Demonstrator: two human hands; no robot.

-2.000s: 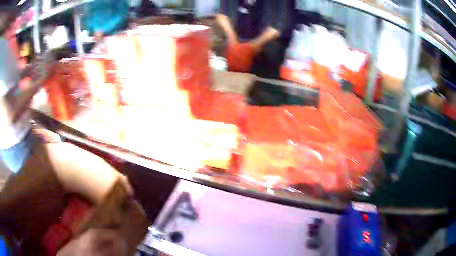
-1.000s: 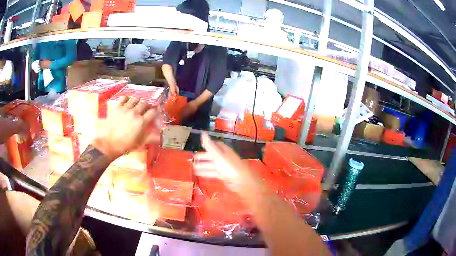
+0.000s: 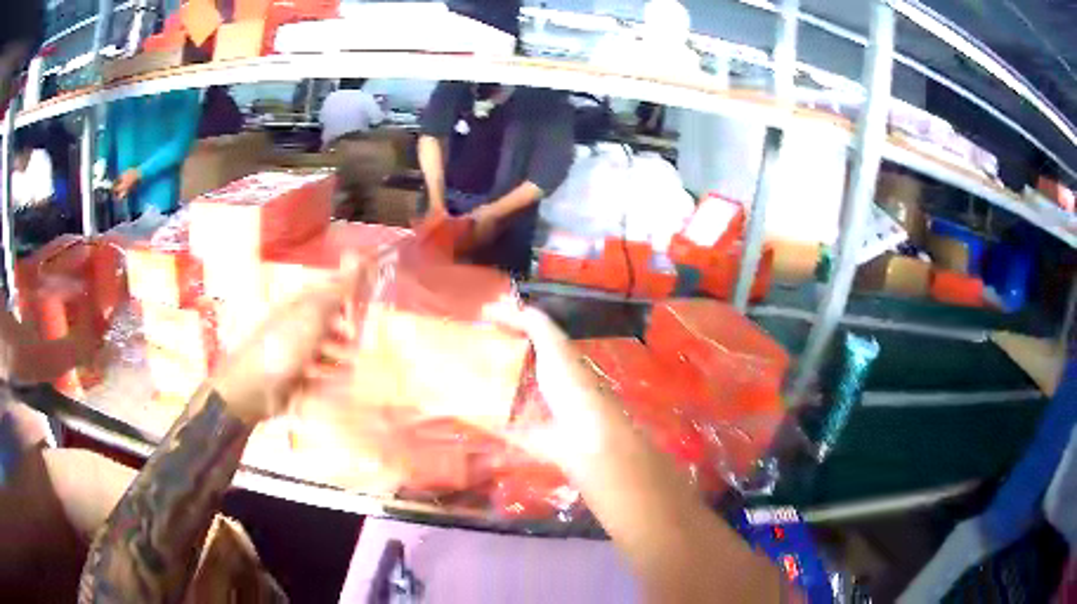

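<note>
Orange-red product boxes in clear film stand in stacks across the belt, such as the tall stack (image 3: 230, 242) at left. My left hand (image 3: 284, 348), below a tattooed forearm, is at the left side of a blurred orange box (image 3: 443, 354). My right hand (image 3: 549, 383) is at its right side. The box sits between both hands, raised above the lower boxes; motion blur hides the exact finger contact. More film-wrapped boxes (image 3: 718, 354) lie to the right of my right hand.
The sealer plate (image 3: 508, 566) is at the bottom, with the blue control box (image 3: 785, 549) to its right. A teal glittery bottle (image 3: 848, 389) stands on the green belt (image 3: 945, 442). A co-worker (image 3: 502, 177) handles an orange box opposite. Another person's arm (image 3: 47, 348) is at far left.
My hands came into view over the stacks, and between them an orange box has risen from the middle group. The view has shifted slightly, and the sealer shows more than one second ago.
</note>
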